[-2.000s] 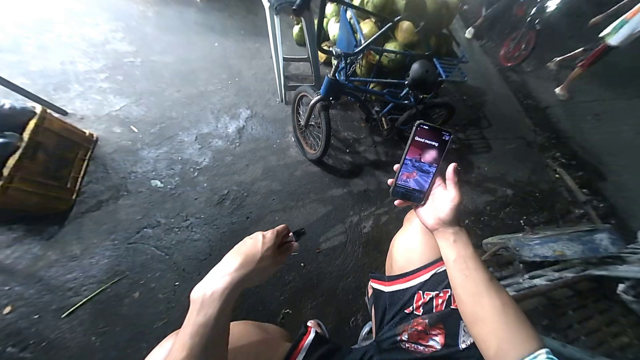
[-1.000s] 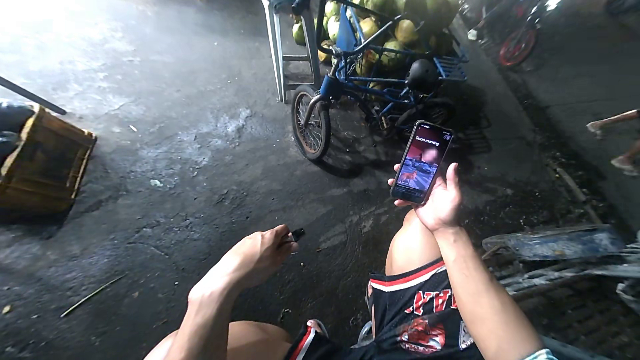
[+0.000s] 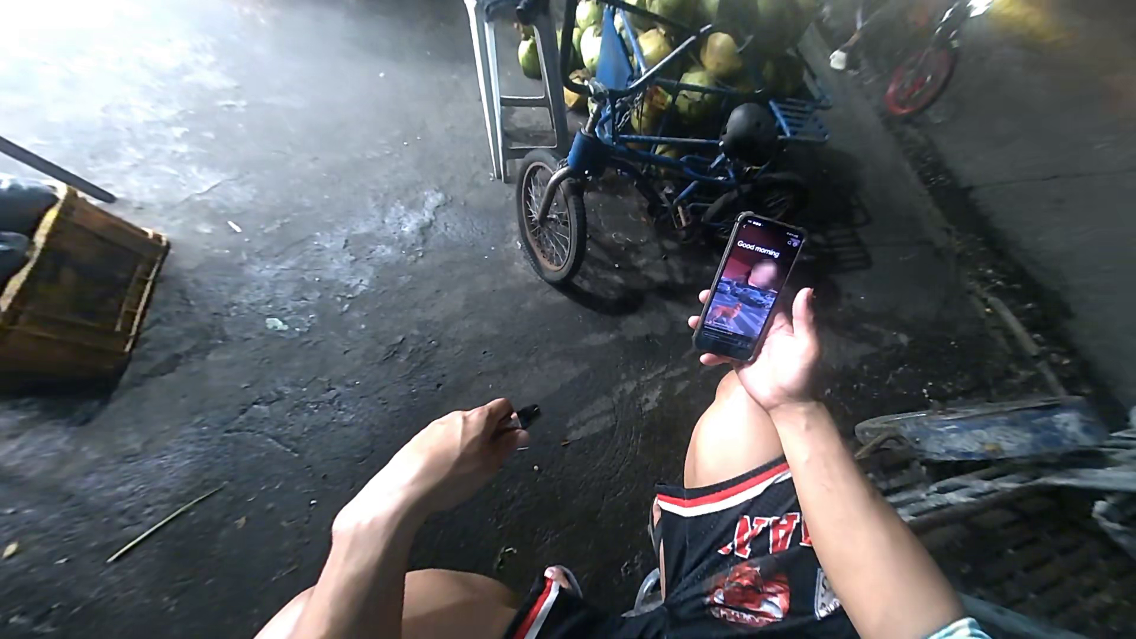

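My right hand [image 3: 785,355], palm up above my knee, holds a smartphone [image 3: 750,288]; its screen is lit and shows a picture with writing. This arm comes in from the lower right. The other arm rises from the lower left, and its hand, my left hand [image 3: 466,448], is closed around a small black object [image 3: 525,417] whose dark end sticks out past the fingers. What that object is, I cannot tell. Black shorts [image 3: 710,568] with red and white trim cover my thighs.
A blue cargo tricycle [image 3: 590,155] stands ahead, loaded with green coconuts [image 3: 697,98], beside a grey plastic stool [image 3: 524,102]. An orange-yellow crate [image 3: 84,284] lies left. Weathered slats [image 3: 985,430] are at right. Farther off is a red wheel [image 3: 921,82].
Another person's legs at the upper right have gone out of view. Both of my hands have stayed in place with what they hold.
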